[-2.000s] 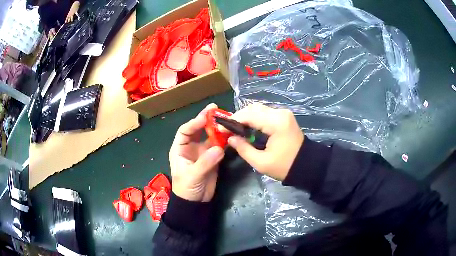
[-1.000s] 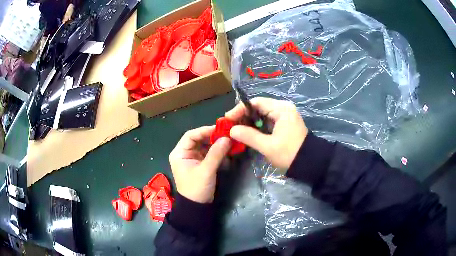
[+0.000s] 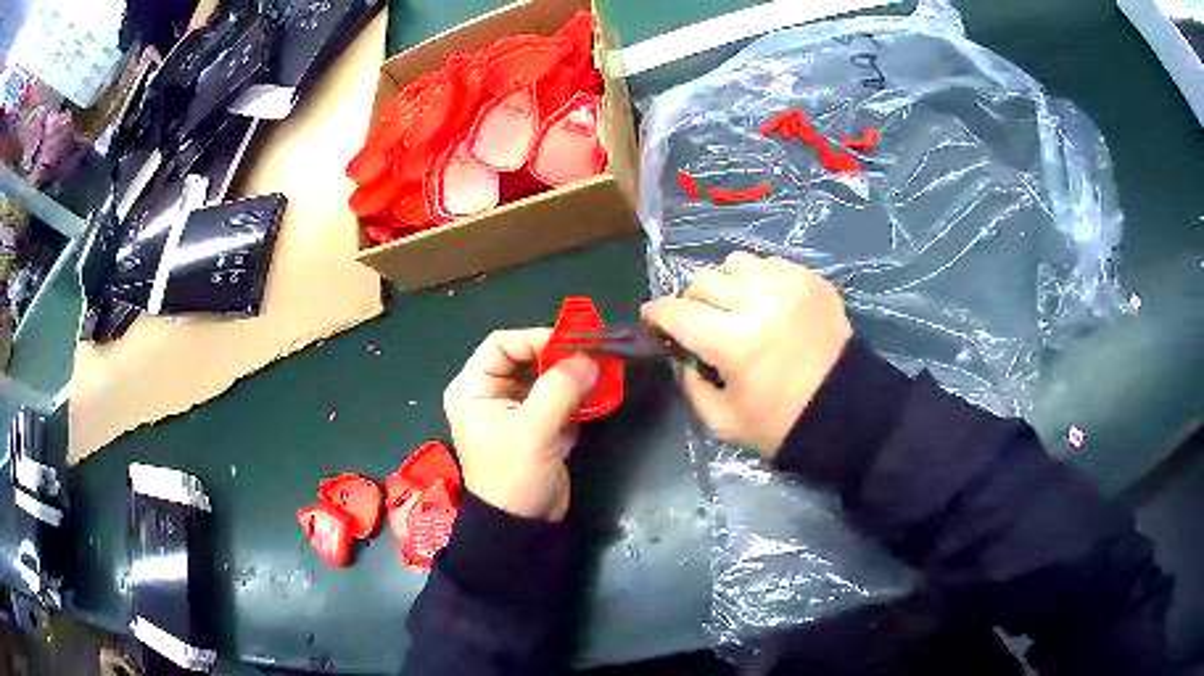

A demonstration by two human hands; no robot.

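My left hand (image 3: 518,420) holds a red moulded part (image 3: 601,392) by its left side, narrow end pointing up and away. My right hand (image 3: 759,346) holds a slim dark tool (image 3: 634,345), likely tweezers or nippers. The tool lies sideways, its tips over the upper part of the red piece; whether they touch it I cannot tell. Several loose red parts (image 3: 425,507) lie on the green bench, left of my left hand. Red scraps (image 3: 816,140) lie on a crinkled clear plastic bag (image 3: 924,198) beyond my right hand.
An open carton (image 3: 508,240) heaped with red parts stands beyond my left hand. Black printed packs (image 3: 222,254) are piled on a tan cardboard sheet (image 3: 317,251) at left. A separate stack of black packs (image 3: 168,568) stands at lower left. A pale edging strip (image 3: 739,29) runs behind the bag.
The red part has turned, its narrow end now up and its face showing. My right hand has come off it, and the tool has swung from upright to sideways across it. The view has shifted slightly.
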